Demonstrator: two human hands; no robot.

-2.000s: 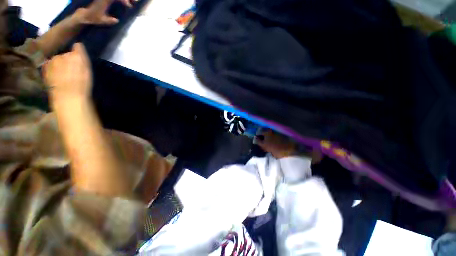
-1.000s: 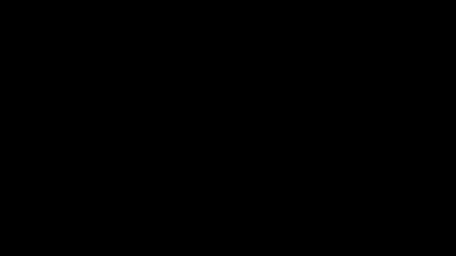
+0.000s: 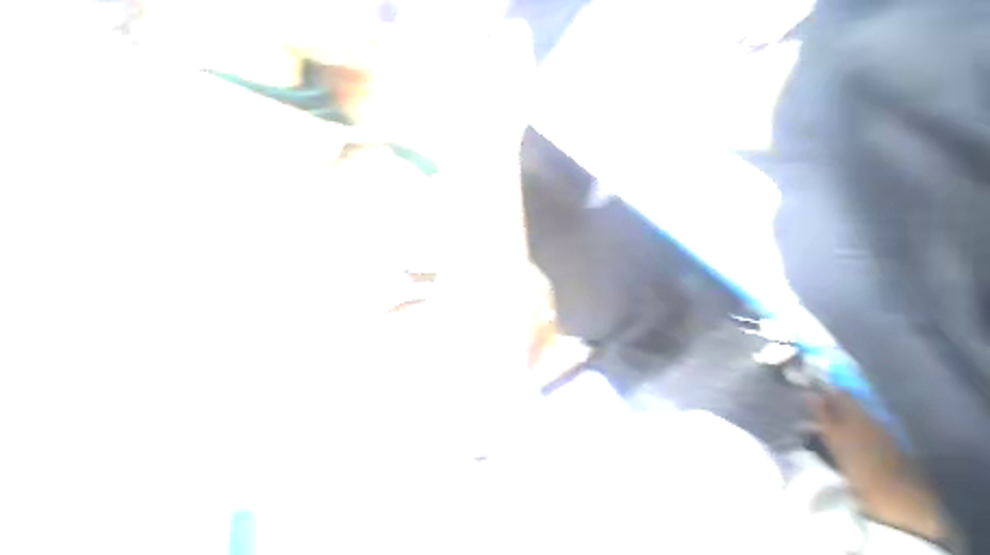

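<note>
The frame is overexposed and blurred. Dark cloth, looking grey here [image 3: 890, 184], hangs over the table edge at the right. A hand [image 3: 877, 466], seemingly my right, is low at the right, just under the blue table edge. Its fingers are smeared, and I cannot tell what they hold. A pale, streaky shape, possibly the black-and-white cords [image 3: 773, 345], is just beyond its fingertips. More grey-looking dark cloth [image 3: 695, 347] lies under the table. My left hand cannot be made out.
The blue table edge [image 3: 695, 258] runs diagonally down to the right, beside a washed-out white tabletop [image 3: 684, 119]. The left half is almost wholly white, with faint green and tan shapes at the upper left. The person beside me is not distinguishable in the glare.
The picture went from normal exposure to fully black, then to strong glare. The view has shifted left, so the hand, cloth and table edge now appear farther right.
</note>
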